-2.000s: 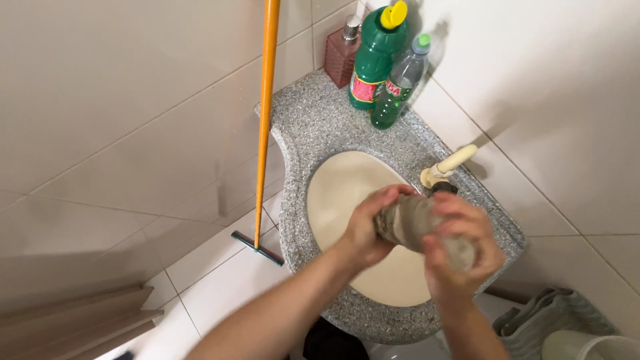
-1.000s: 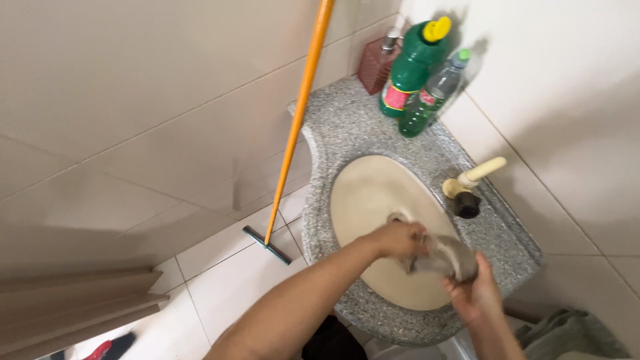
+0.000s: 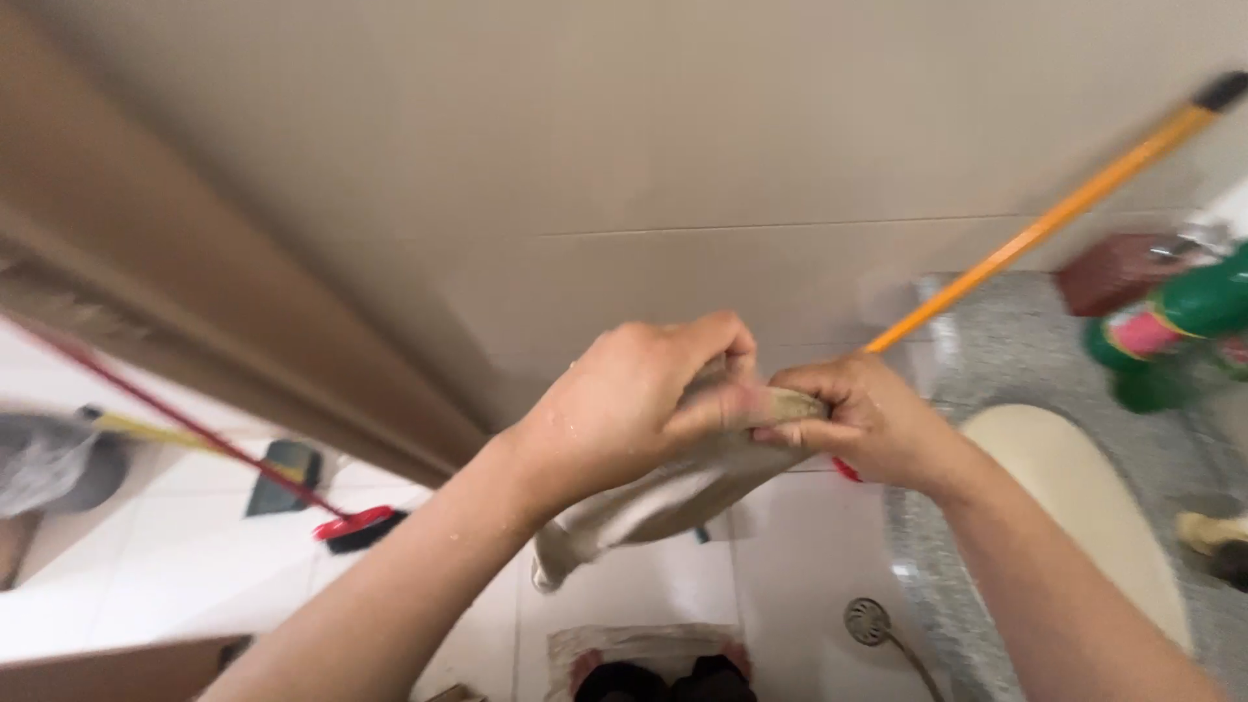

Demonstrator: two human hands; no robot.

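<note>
A wet-looking greyish-beige cloth (image 3: 673, 492) hangs in front of me, its top edge pinched between my two hands, and its lower end reaches down to the left over the tiled floor. My left hand (image 3: 653, 409) grips the edge with thumb and fingers, slightly blurred. Close beside it, my right hand (image 3: 848, 419) holds the same edge between thumb and fingers. Droplets show on my left hand and forearm. To the right is the cream basin (image 3: 1072, 497) in its grey granite counter (image 3: 1004, 341).
An orange pole (image 3: 1033, 234) leans behind my right hand. A red broom (image 3: 356, 526), a dustpan (image 3: 283, 478) and a grey bin (image 3: 97, 463) are at left. Green bottles (image 3: 1189, 302) and a reddish dispenser (image 3: 1121, 273) stand on the counter; a floor drain cover (image 3: 866, 621) lies below.
The view has swung far to the left. My hands have left the basin with the cloth, which was bunched over it before and now hangs spread out over the floor.
</note>
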